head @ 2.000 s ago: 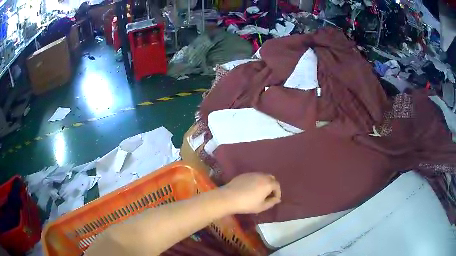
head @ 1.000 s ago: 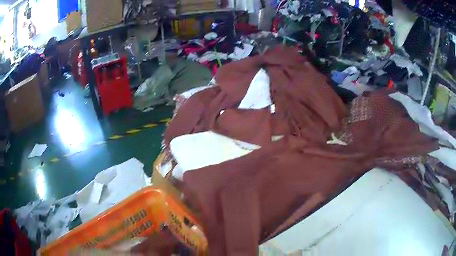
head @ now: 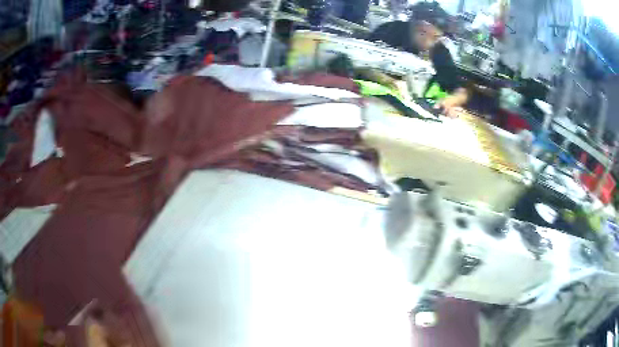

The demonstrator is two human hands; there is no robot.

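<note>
The view is blurred. Maroon cloth pieces (head: pixel 88 251) lie heaped over the left side of the white table (head: pixel 197 257) and hang down at the lower left. A blurred skin-toned patch at the bottom left edge looks like part of my left hand (head: pixel 98 333), against the maroon cloth; its grip cannot be made out. My right hand is not in view. The off-white sewing machine (head: pixel 495 261) reaches to the right. Another maroon piece (head: pixel 446 324) lies under the machine, beside its small glaring lamp (head: pixel 425 317).
The orange basket (head: pixel 22 325) is cut off at the lower left corner. Layered maroon and white pieces (head: pixel 326 152) lie behind the table's back edge. A person (head: pixel 434 47) in dark clothing works beyond a pale yellowish table (head: pixel 434 162). Strong glare covers the table's middle.
The view has swung right, bringing in the sewing machine and the other person. The maroon heap and orange basket have shifted left in the picture. The forearm and hand seen earliest no longer show clearly.
</note>
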